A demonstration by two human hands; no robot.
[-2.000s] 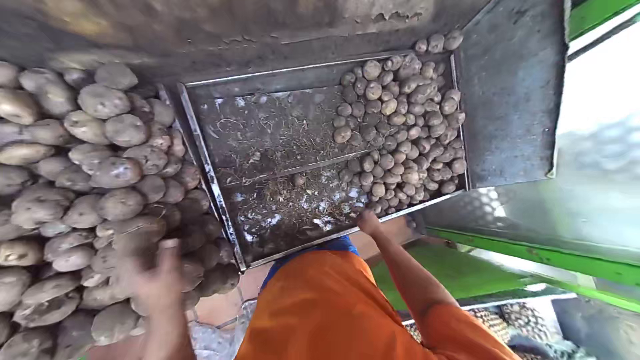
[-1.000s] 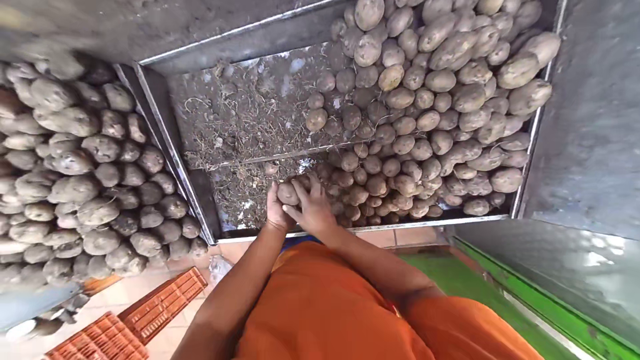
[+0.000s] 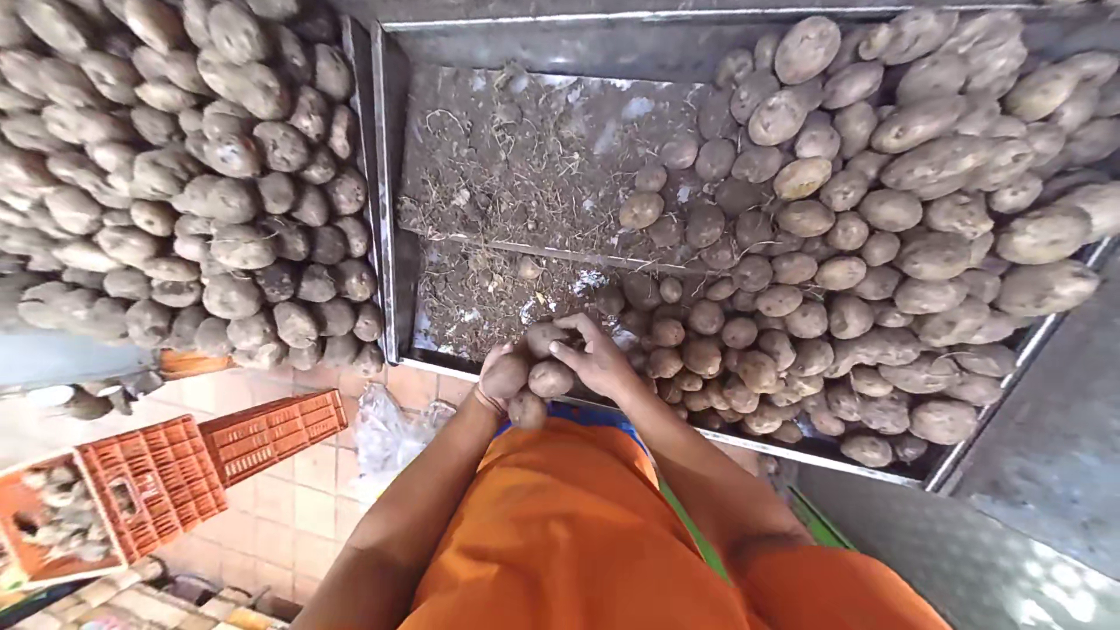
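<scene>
Several potatoes (image 3: 505, 376) are gathered in front of my waist at the near edge of a metal bin (image 3: 391, 262). My left hand (image 3: 492, 385) supports them from the left and is partly hidden behind them. My right hand (image 3: 595, 354) holds the topmost potato (image 3: 542, 338) between thumb and fingers, over the others. Behind my hands, the bin floor bears soil and dry root bits. A large heap of potatoes (image 3: 805, 219) fills the bin's right side.
Another potato heap (image 3: 175, 175) rises left of the metal divider. Orange plastic crates (image 3: 157, 486) and a clear plastic bag (image 3: 394, 433) lie on the tiled floor at lower left. A metal panel (image 3: 1050, 420) slopes at the right.
Two seconds ago my hands were apart, the left over the left heap and the right at the bin's near edge. They came together around a potato, and several potatoes now show there.
</scene>
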